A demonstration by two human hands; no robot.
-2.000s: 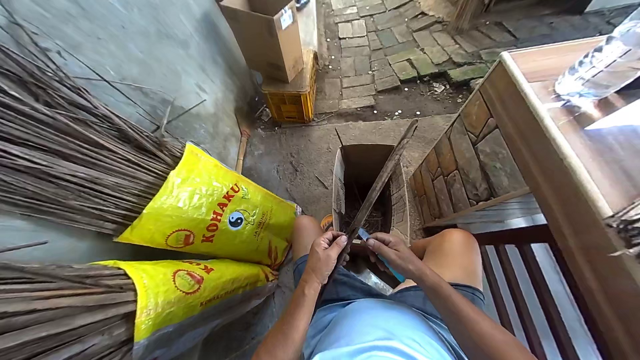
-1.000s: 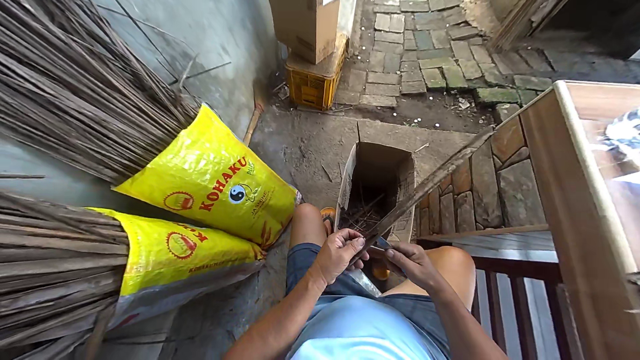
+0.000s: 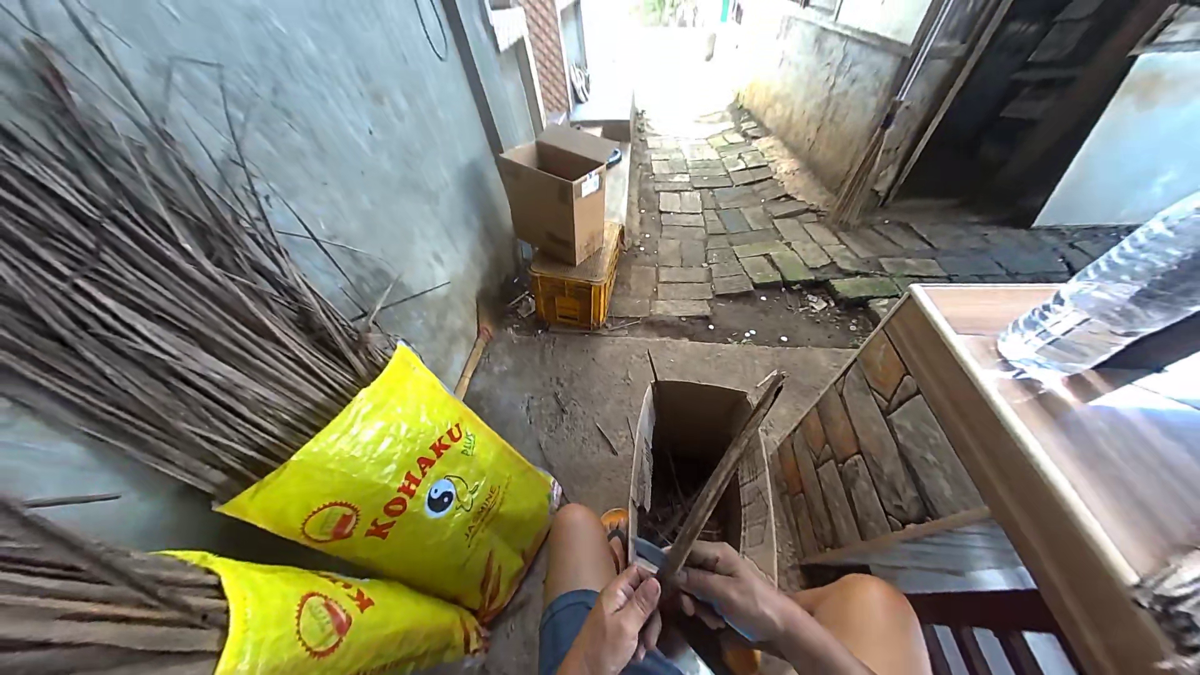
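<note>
A long brown dried stalk (image 3: 717,483) slants up and to the right from my hands over an open cardboard box (image 3: 694,412). My left hand (image 3: 619,609) pinches its lower end between thumb and fingers. Against the stalk, my right hand (image 3: 731,586) is closed around a tool with a flat grey blade (image 3: 649,551) and what looks like a blue handle, partly hidden by the fingers. Dark scraps lie inside the box between my knees.
Yellow sacks (image 3: 412,506) of dried stalks (image 3: 169,309) lean along the left wall. Ahead, a cardboard box (image 3: 562,202) sits on a yellow crate (image 3: 574,295). At right stands a wooden table (image 3: 1031,450) with a clear plastic bottle (image 3: 1097,300).
The view has tilted up toward the paved path. The stalk stands steeper than a second ago, and the grey blade now shows to its left.
</note>
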